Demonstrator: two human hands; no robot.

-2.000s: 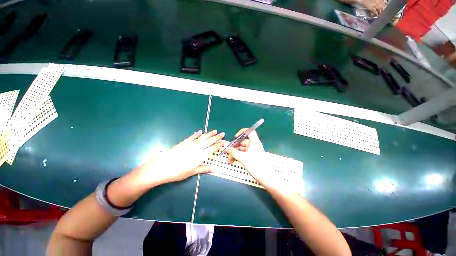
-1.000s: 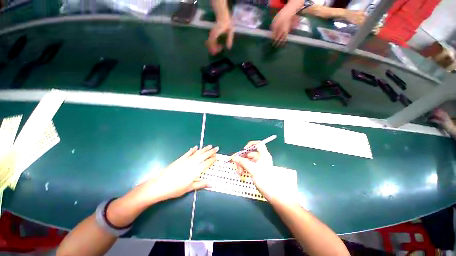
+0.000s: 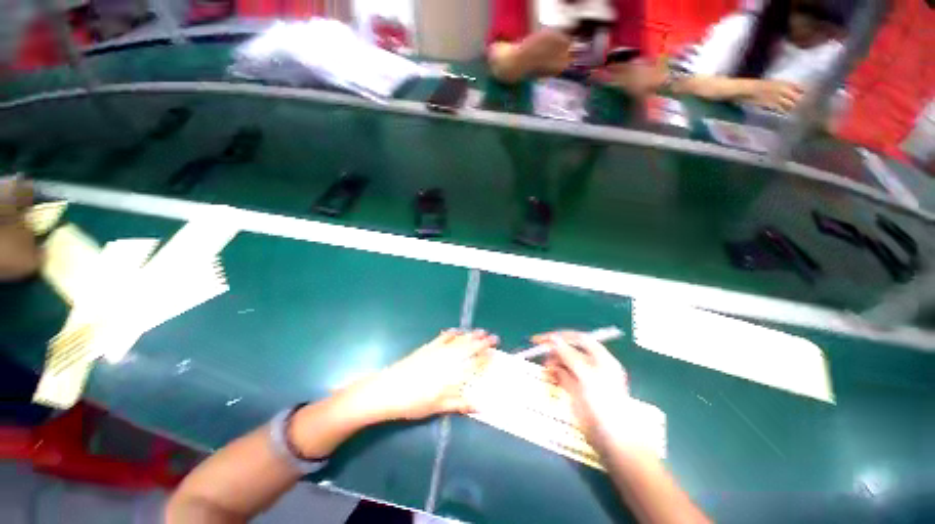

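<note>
The sticker sheet point(image 3: 538, 409) lies on the green bench top under both my hands, its rows of marks blurred. My left hand point(image 3: 436, 377) lies flat on the sheet's left end, fingers extended, holding nothing. My right hand point(image 3: 586, 384) is over the middle of the sheet and holds the tweezers point(image 3: 605, 335) pen-like, with the back end pointing up right and the tip towards my left fingers. The frame is blurred, so whether a small pad is at the tip cannot be told.
A spare sheet point(image 3: 733, 348) lies right, a fanned pile point(image 3: 133, 292) left. Beyond the pale rail point(image 3: 379, 243), the belt carries black housings point(image 3: 431, 213). Plastic bags point(image 3: 318, 56) and a dark flat device point(image 3: 449, 94) lie on the far bench. People point(image 3: 759, 61) work opposite; another person's hand point(image 3: 15, 230) is far left.
The view has tilted up and shifted left, showing more of the far bench and people opposite. Two housings that overlapped now appear apart. Hands reaching over the belt have drawn back. My hands remain on the sheet.
</note>
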